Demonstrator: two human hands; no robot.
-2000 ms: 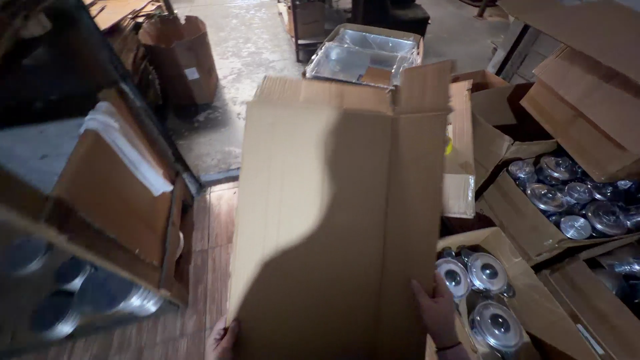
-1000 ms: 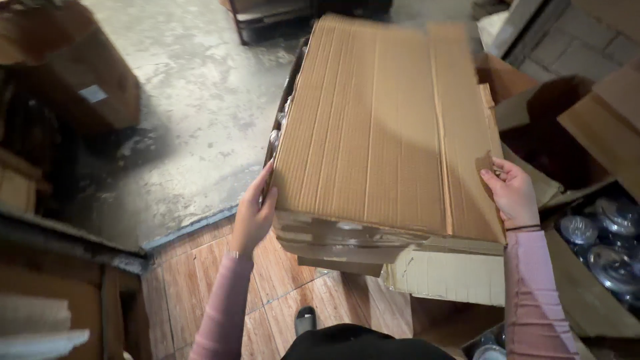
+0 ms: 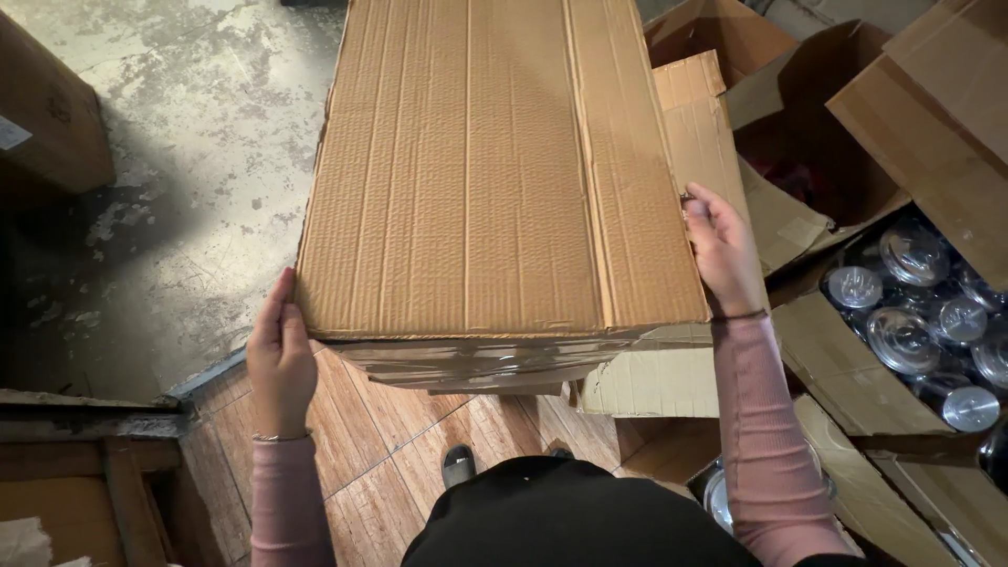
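A flat corrugated cardboard sheet (image 3: 488,181) lies over a cardboard box with clear tape or plastic wrap (image 3: 504,361) across its near side. My left hand (image 3: 282,358) holds the sheet's left edge near its front corner, fingers along the side. On the right edge, my right hand (image 3: 723,248) grips the cardboard between thumb and fingers, a little farther from me. The sheet hides whatever is beneath it. Beside it on the right, another piece of cardboard (image 3: 701,142) shows.
Open cartons (image 3: 839,370) at right hold lidded, metal-topped items (image 3: 904,340) in plastic. A tall carton (image 3: 47,102) stands on the concrete floor at upper left. A wooden frame (image 3: 130,488) is at lower left, by wood-look floor tiles (image 3: 370,465).
The cardboard sheet, upright in front of me two seconds ago, has come down flat over the box, with both my hands still at its sides. The view has tilted downward.
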